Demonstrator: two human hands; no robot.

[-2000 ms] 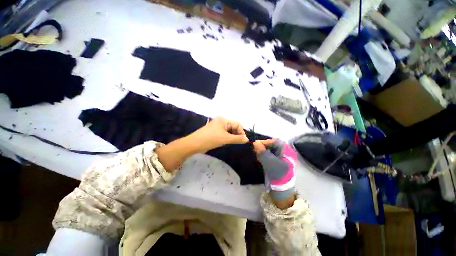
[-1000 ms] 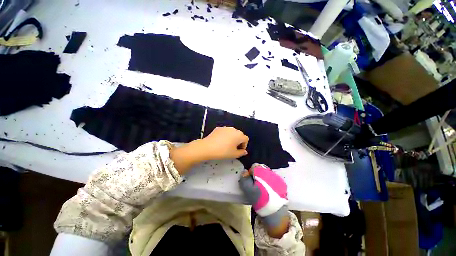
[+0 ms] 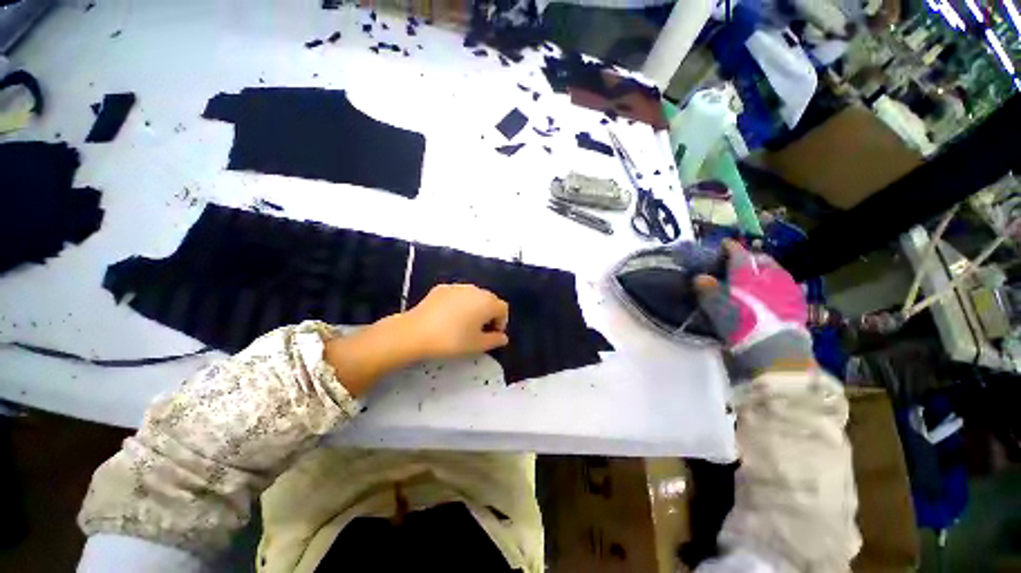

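Note:
Two black cut panels lie end to end in front of me, the left one [image 3: 280,269] longer and the right one [image 3: 543,319] shorter, with a thin white line between them. My bare left hand [image 3: 461,321] rests on them near that line, fingers curled; whether it pinches anything is hidden. My right hand [image 3: 759,300], in a pink, white and grey glove, is on the handle of the steam iron [image 3: 661,293] at the table's right edge. The fingers wrap round the handle. A thin black strip [image 3: 112,358] lies along the near left edge.
Another black panel [image 3: 325,140] lies farther back. A black panel stack [image 3: 43,204] is at far left. Shears [image 3: 654,215], snips [image 3: 582,217] and a grey block [image 3: 591,190] lie behind the iron. Black scraps [image 3: 512,123] are scattered at the far side.
My right hand has moved from the near table edge to the iron and taken its handle. My left hand stays curled on the panels. The view has shifted somewhat.

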